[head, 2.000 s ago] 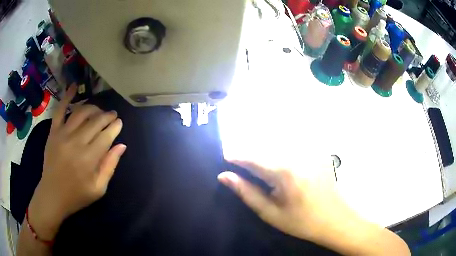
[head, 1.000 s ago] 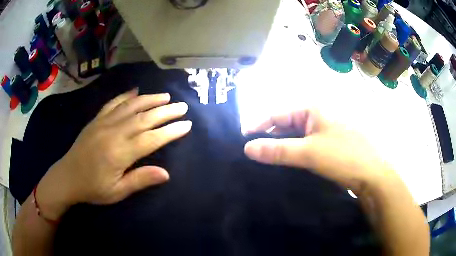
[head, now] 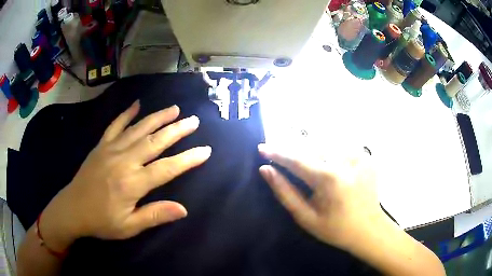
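The dark jacket cloth (head: pixel 226 205) lies over the machine table and runs under the silver two-pronged presser foot (head: pixel 236 99). The cloth's right edge is beside the foot. My left hand (head: pixel 140 172) lies flat on the cloth, left of the foot, fingers spread, holding nothing. My right hand (head: pixel 318 199) is at the cloth's right edge, below the foot, with thumb and index fingertips on the edge and dark cloth showing between them. The cream sewing machine head (head: pixel 248 29) stands above the foot. The needle cannot be made out.
Thread cones stand at the back right (head: pixel 364 54) and at the left (head: pixel 43 70). A small black box with two yellowish squares (head: pixel 101 73) is left of the head. A flat black rectangle (head: pixel 469 143) lies at the far right of the white table (head: pixel 421 156).
Since two seconds ago my left hand has moved right onto the cloth and spread. My right hand's thumb and index finger were wider apart a second ago and are now closer. The view has shifted.
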